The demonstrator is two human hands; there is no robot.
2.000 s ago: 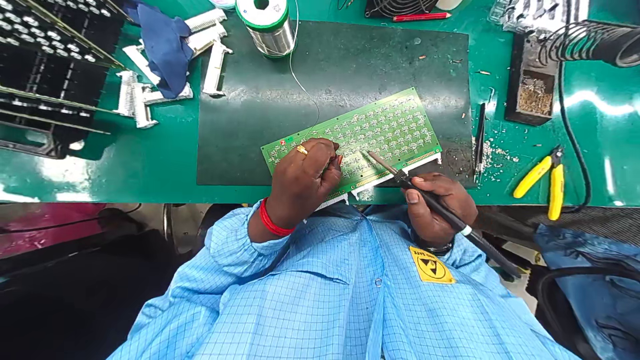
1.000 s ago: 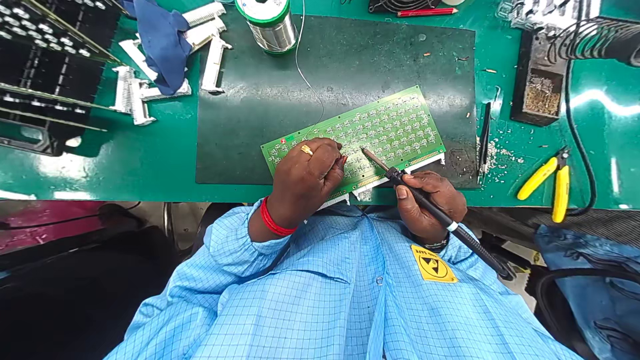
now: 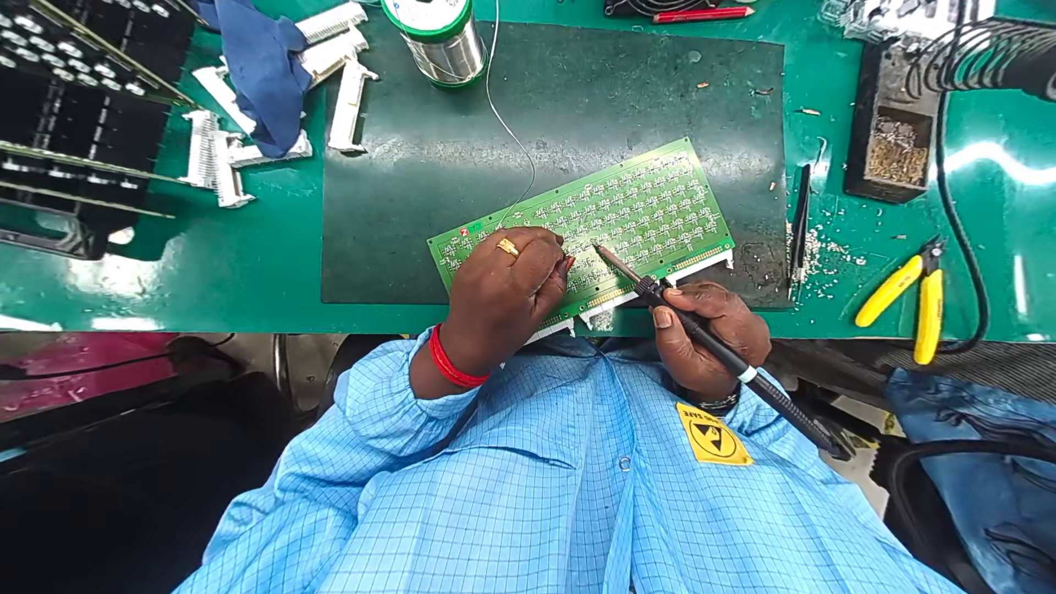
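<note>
A green printed circuit board [image 3: 652,206] lies slanted on a dark rubber mat [image 3: 396,223], with white connectors [image 3: 701,266] under its near edge. My left hand [image 3: 511,289] rests over the board's left part, its fingers pinched on the thin solder wire [image 3: 528,157] that runs back to a solder spool [image 3: 445,49]; the wire's end is hidden by the fingers. My right hand [image 3: 714,334] is closed around the black handle of a soldering iron [image 3: 701,330]. The iron's tip points at the middle of the board, just right of my left fingertips; whether it touches cannot be told.
Yellow-handled cutters [image 3: 928,297], black tweezers [image 3: 799,219] and an open-topped dark box of debris [image 3: 895,157] lie right, near a coiled iron holder [image 3: 973,62]. At left are white connectors [image 3: 351,107], a blue cloth [image 3: 260,74] and racked boards [image 3: 91,161]. A red pencil [image 3: 701,15] lies behind the mat.
Both hands have stayed over the board with little movement. The iron's tip has shifted slightly on the board. The loose part of the solder wire has changed its curve.
</note>
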